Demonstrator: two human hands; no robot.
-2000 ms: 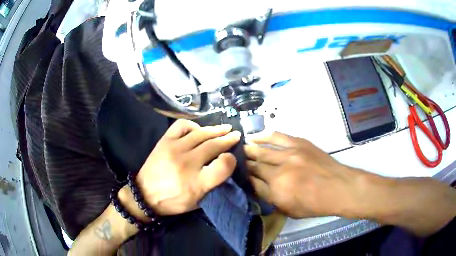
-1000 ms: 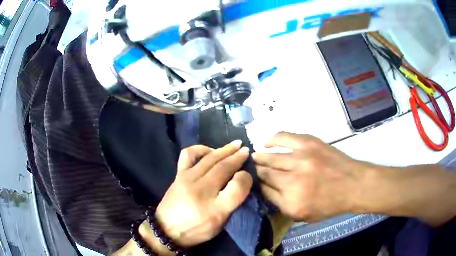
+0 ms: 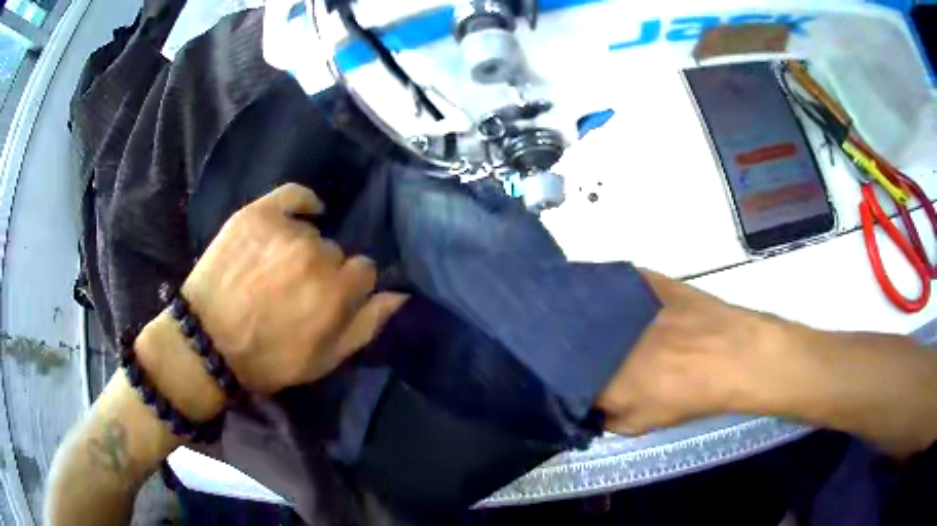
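A navy denim piece (image 3: pixel 503 277) runs from below the machine's tension dial (image 3: pixel 532 149) towards the front right. My right hand (image 3: pixel 678 360) is at its right end, with the fingers hidden under the cloth. My left hand (image 3: pixel 283 298), with two beaded bracelets at the wrist, has curled fingers on the dark cloth to the left; the fingertips are partly hidden. A black fabric panel (image 3: pixel 272 149) lies behind my left hand, against the brown pinstripe garment (image 3: pixel 139 205). More black cloth (image 3: pixel 442 452) hangs over the table's front edge.
The white sewing machine (image 3: pixel 606 46) with a blue stripe stands at the back. A smartphone (image 3: pixel 760 154) lies to the right. Yellow snips (image 3: pixel 873 170) and red-handled scissors (image 3: pixel 892 252) lie beside it. A measuring tape (image 3: pixel 658 462) follows the front edge.
My left hand has moved left, away from the right hand. The denim piece is now spread over the work and covers my right fingers. The cloth near the needle has been turned over or shifted.
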